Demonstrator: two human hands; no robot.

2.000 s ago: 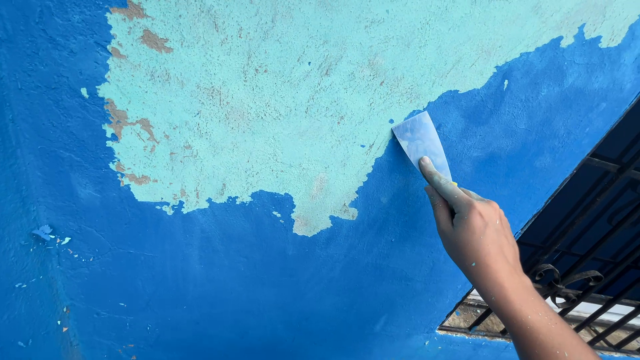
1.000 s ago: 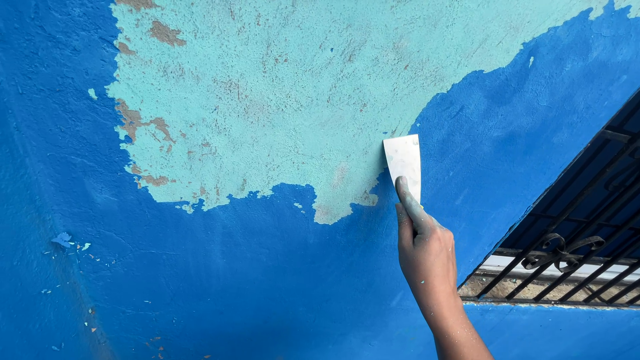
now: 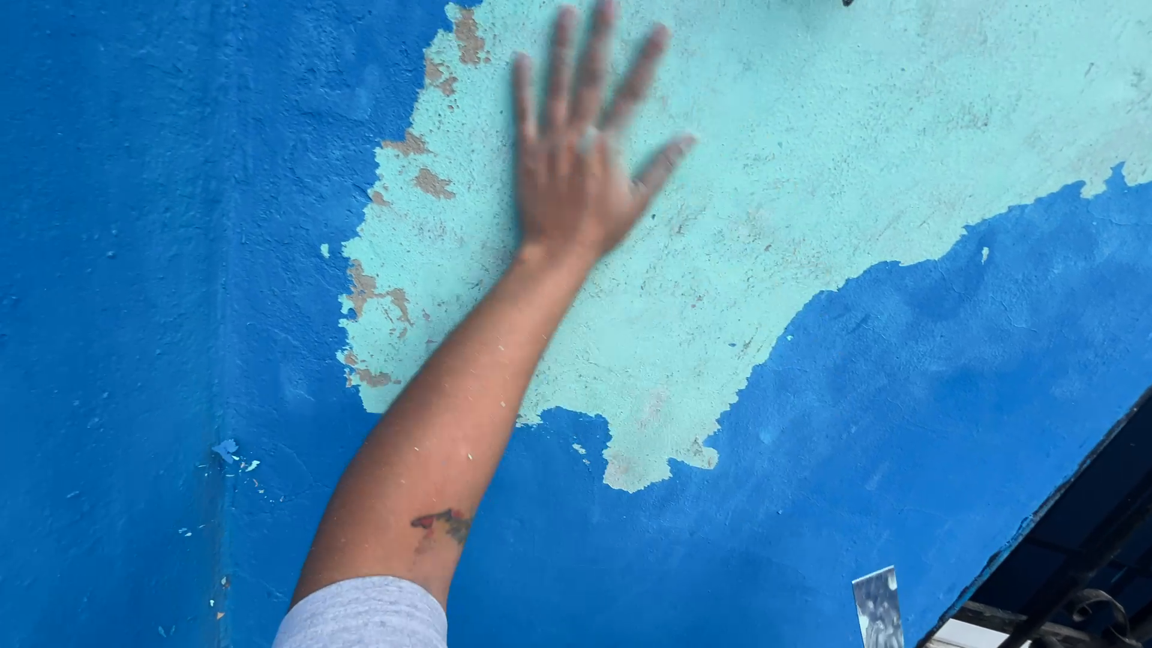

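My left hand [image 3: 580, 162], fingers spread and a little blurred, lies over the exposed light turquoise layer [image 3: 720, 207] of the wall and holds nothing. Its forearm crosses the lower edge of that patch. Around the patch the wall has blue paint [image 3: 630, 567] with a ragged border. At the bottom right, the metal blade of a putty knife [image 3: 877, 605] shows; its handle and my right hand are outside the view.
A window opening with a dark metal grille [image 3: 1062, 576] takes up the lower right corner. Bare grey-brown spots [image 3: 434, 184] mark the patch's left side. Loose paint flakes [image 3: 227, 448] cling near the wall corner at left.
My left hand and forearm have come into view over the turquoise patch. The putty knife has moved down and right, away from the patch's edge, and my right hand has left the view.
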